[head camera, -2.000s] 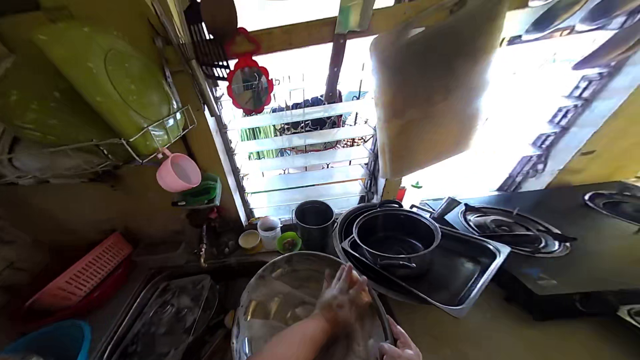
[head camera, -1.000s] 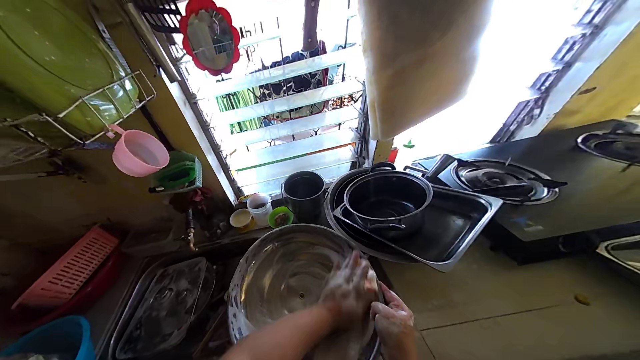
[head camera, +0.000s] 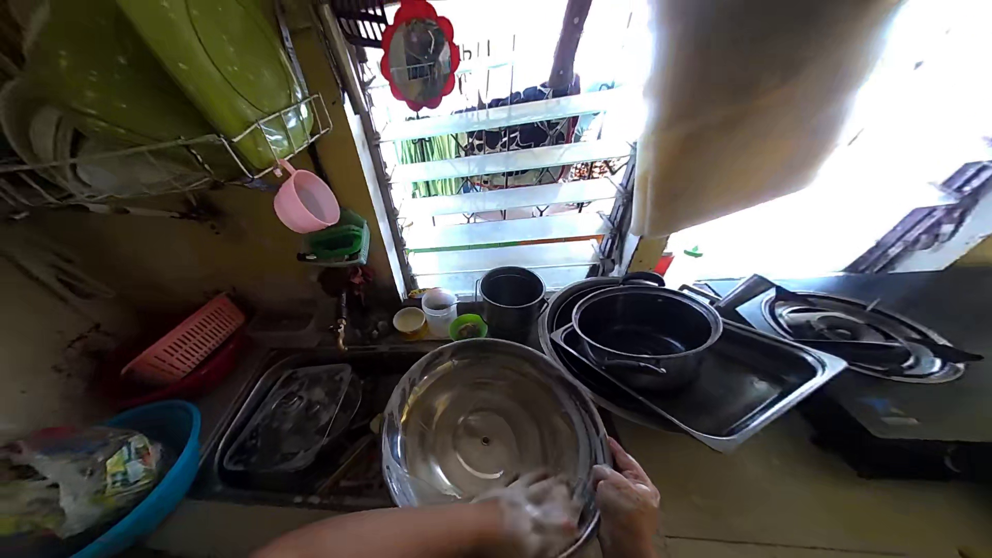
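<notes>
A large shiny metal bowl (head camera: 484, 418) is tilted over the near edge of the sink, its inside wet. My left hand (head camera: 539, 511), blurred and covered with white suds, lies against the lower right inner wall; whether it holds anything cannot be told. At the right rim, my right hand (head camera: 628, 496) grips the bowl. Left of the bowl, a clear, wet lid or dish (head camera: 291, 418) lies in the metal sink basin (head camera: 232, 465).
A black pot (head camera: 647, 329) stands on a rectangular metal tray (head camera: 744, 380) to the right, near a stove (head camera: 914, 395). Cups and a dark metal mug (head camera: 511, 298) line the window side. A blue basin (head camera: 167, 480) holds plastic packaging. A pink dipper (head camera: 306, 201) hangs from a wire rack (head camera: 232, 147).
My left hand has moved down along the inside of the bowl, nearer to me. My right hand stays at the right rim. The view has shifted somewhat.
</notes>
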